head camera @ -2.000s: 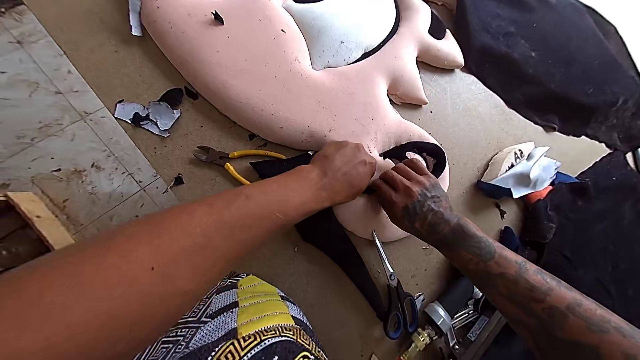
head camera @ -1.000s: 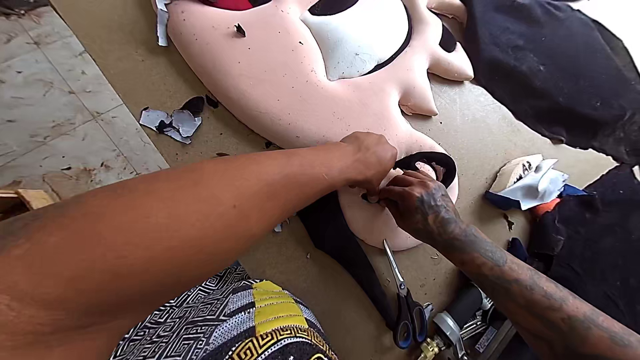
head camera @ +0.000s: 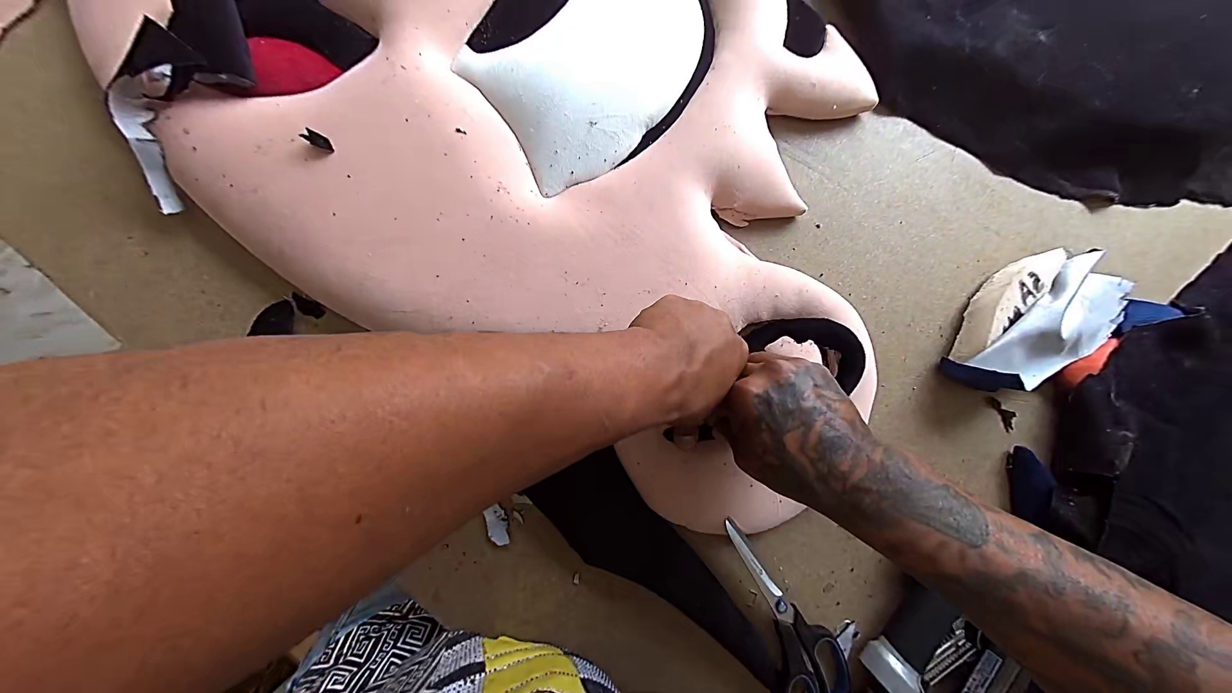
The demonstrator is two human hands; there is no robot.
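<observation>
A large padded cartoon-like face piece (head camera: 462, 241) covered in pale pink material lies on the board, with white, black and red insets. At its rounded ear-shaped end, my left hand (head camera: 688, 356) and my right hand (head camera: 789, 414) meet, fingers bent against the black strip (head camera: 847, 351) set in a curved groove. Both hands seem to pinch the strip; the fingertips are mostly hidden. Black fabric (head camera: 626, 529) extends from under the pink end. Scissors (head camera: 770, 587) with dark handles lie just below that end, their tip near its edge.
Dark fabric sheets (head camera: 1039, 87) lie at the upper right and right edge. A foam offcut with white backing (head camera: 1039, 318) sits at the right. Metal tools (head camera: 924, 645) are at the lower right. Black scraps (head camera: 274, 318) lie beside the pink piece. Floor tiles (head camera: 48, 308) show at left.
My left forearm has swung across the board and covers the place where yellow-handled pliers lay two seconds ago. Both hands stay at the rounded end. The view has shifted closer.
</observation>
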